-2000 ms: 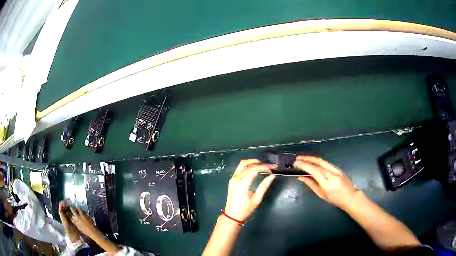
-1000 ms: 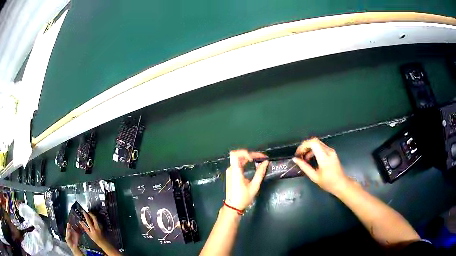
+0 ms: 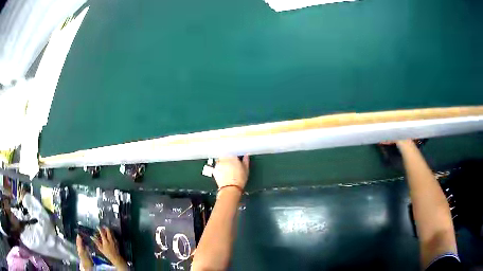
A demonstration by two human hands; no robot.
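My left hand (image 3: 231, 172) is over the green strip, close against the white rail. It is on a closed box, mostly hidden under the palm; white marks (image 3: 209, 168) show at its left side. My right hand (image 3: 403, 145) is at the right, over a dark inner tray (image 3: 392, 154) on the strip by the rail. Its fingertips are hidden, so its grip cannot be told. A retail box (image 3: 172, 233) with a ring picture lies left of my left forearm.
The white rail (image 3: 296, 138) with a tan edge runs across. Closed boxes (image 3: 133, 170) sit on the strip at left. Dark trays (image 3: 450, 204) are partly behind my right forearm. Another person's hands (image 3: 108, 244) work at lower left. A white sheet (image 3: 307, 4) lies at the top.
Both hands have left the bench spot where they worked on a box. The left moved forward onto the strip with a box; the right moved forward and right to the tray. The view tilted up.
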